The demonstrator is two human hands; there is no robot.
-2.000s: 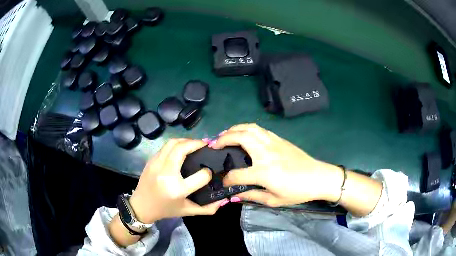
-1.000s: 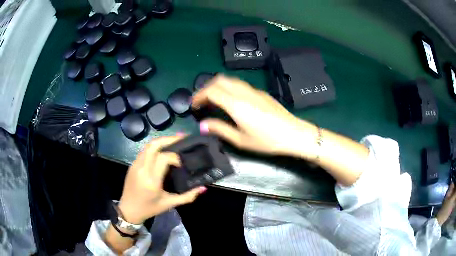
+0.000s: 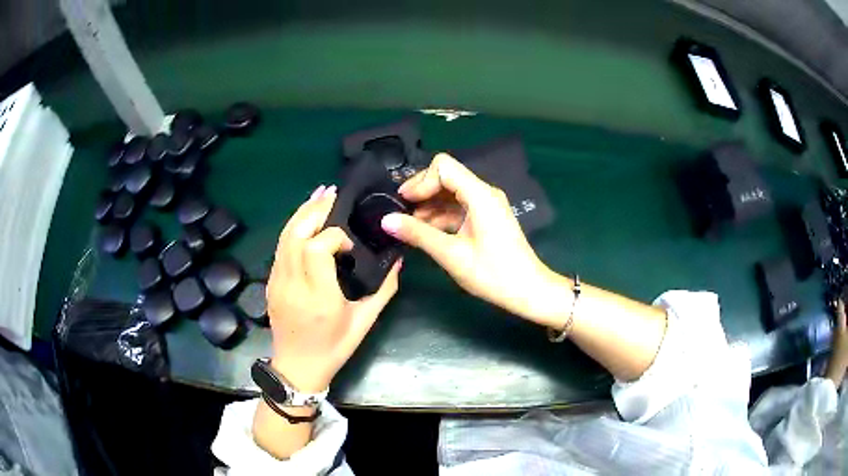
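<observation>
My left hand (image 3: 321,279) holds a matte black insert tray (image 3: 372,271) tilted up above the bench. My right hand (image 3: 474,232) pinches a glossy black rounded device (image 3: 372,209) between thumb and fingers at the tray's recess; whether it is seated cannot be told. Behind the hands a filled insert (image 3: 386,152) lies on the bench, partly hidden. A stack of inserts (image 3: 507,172) is beside it, partly covered by my right hand. Loose glossy black devices (image 3: 189,294) lie in a cluster at the left.
A plastic bag (image 3: 135,344) is at the left bench edge, and stacked white trays (image 3: 37,214) at far left. More black inserts (image 3: 735,191) lie at the right. Black open boxes (image 3: 708,82) with white inside are on the far strip. A neighbouring person's hand (image 3: 840,349) shows at far right.
My right hand has left the device cluster and come to the tray with a device. My left hand has raised and turned the tray. The view has tilted up, showing more of the far strip.
</observation>
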